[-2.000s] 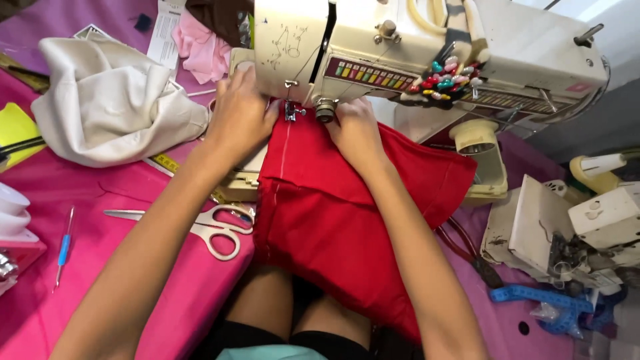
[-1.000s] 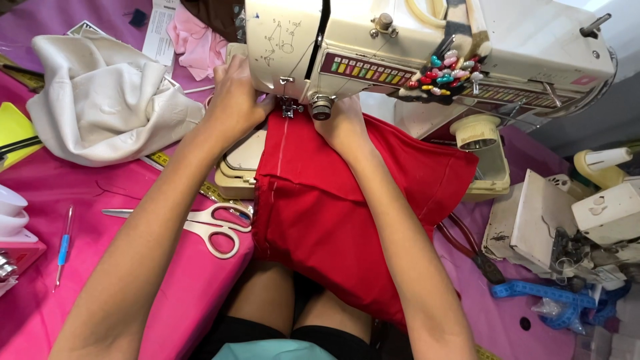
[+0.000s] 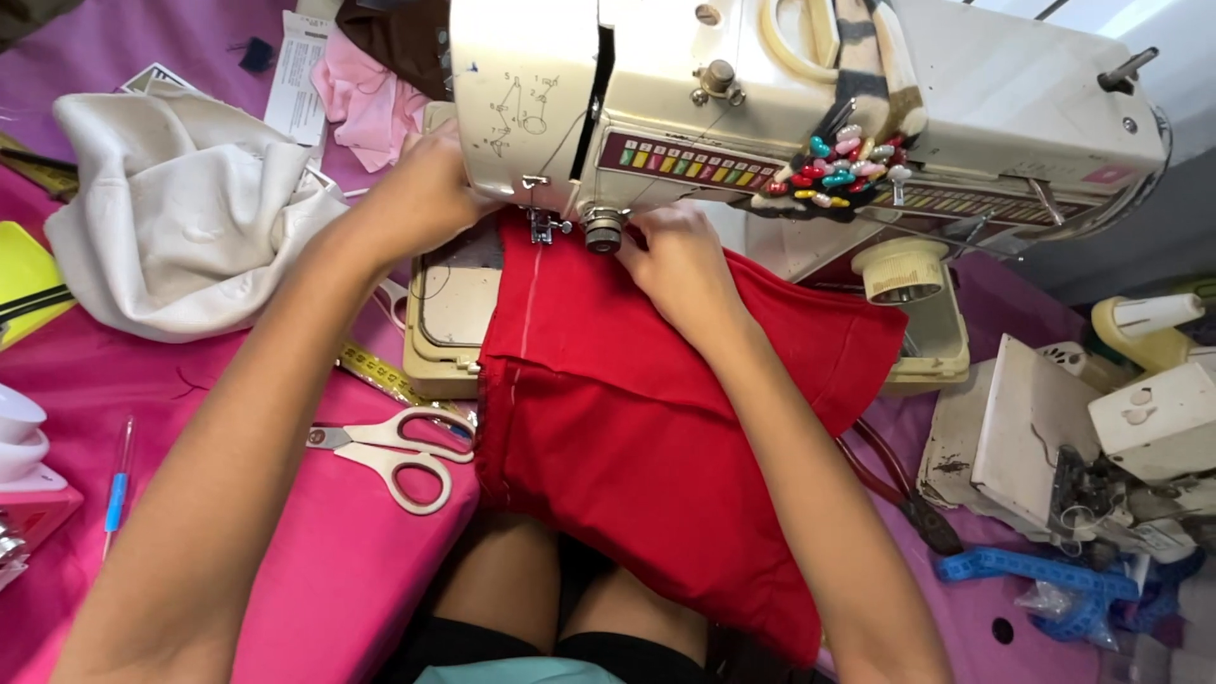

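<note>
Red fabric point(image 3: 627, 456) with a pale line along its left side runs under the presser foot point(image 3: 543, 226) of a cream sewing machine point(image 3: 532, 85) and hangs down over the person's lap. My left hand point(image 3: 432, 195) is at the left of the needle area, partly behind the machine's head; its fingertips are hidden, so its hold on anything cannot be told. Right of the foot, my right hand point(image 3: 679, 266) rests on the red fabric with bent fingers near the round knob. Whether it pinches the cloth is unclear.
White-handled scissors point(image 3: 408, 456), a yellow tape measure point(image 3: 380, 372) and a seam ripper point(image 3: 116, 502) lie at left, below bundled off-white fabric point(image 3: 190, 209). Pins point(image 3: 845, 166) cluster on the machine. Red-handled pliers point(image 3: 902, 494), a blue strap point(image 3: 1035, 570) and machine parts point(image 3: 1035, 427) lie at right.
The red fabric's left edge now shows more of the machine's bed beside it. My left hand has shifted slightly; my right hand stays beside the round knob.
</note>
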